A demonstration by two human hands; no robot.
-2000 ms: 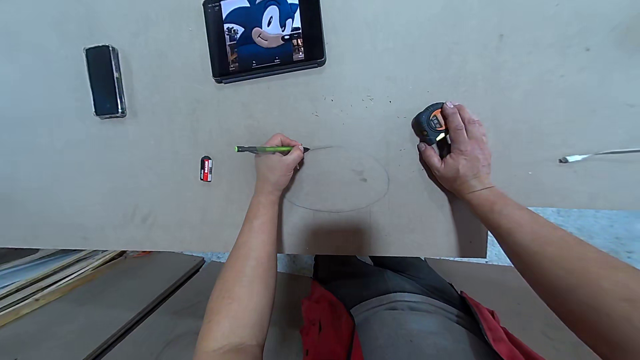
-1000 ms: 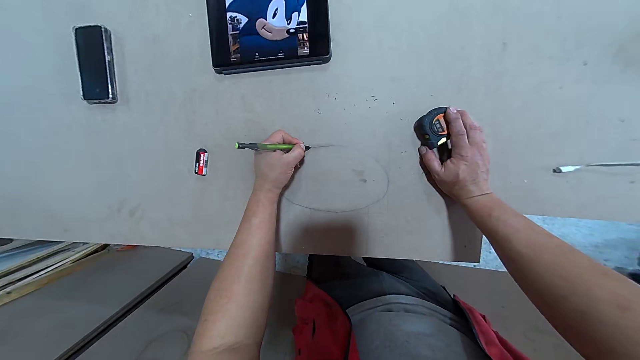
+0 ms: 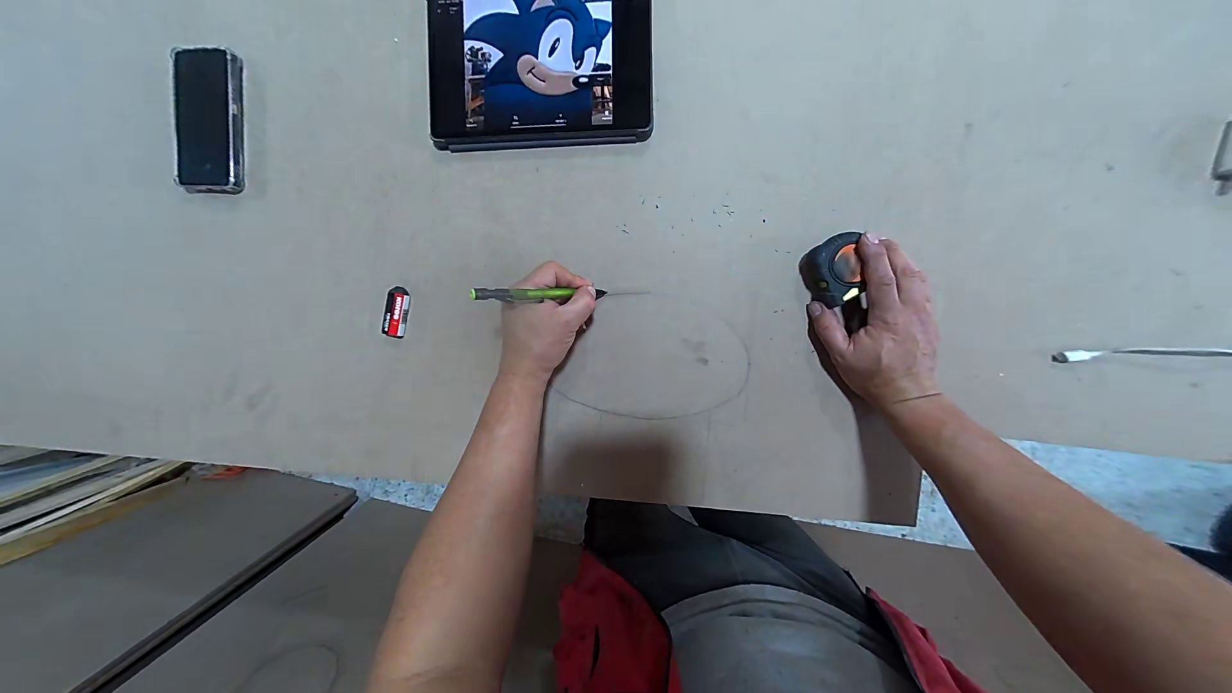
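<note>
My left hand (image 3: 549, 322) grips a green and black mechanical pencil (image 3: 525, 295), its tip touching a brown board (image 3: 318, 385) at the upper left of a faint pencil-drawn oval (image 3: 746, 361). My right hand (image 3: 890, 327) is closed around the right side of a black and orange tape measure (image 3: 830, 269), which rests on the board to the right of the oval. No blade is seen drawn out. Left of my left hand lies a small eraser (image 3: 396, 313) in a red, black and white sleeve. Part of the oval's left side is hidden by my left hand.
A tablet (image 3: 541, 135) showing a blue cartoon hedgehog figure lies at the top. A phone in a clear case (image 3: 208, 120) is at the upper left. A white cable (image 3: 1107, 354) lies at the right. Wood strips (image 3: 91, 491) and brown boards (image 3: 192, 558) are below the left edge.
Both hands stay nearly where they were, with the pencil and tape measure still held. The view has shifted a little.
</note>
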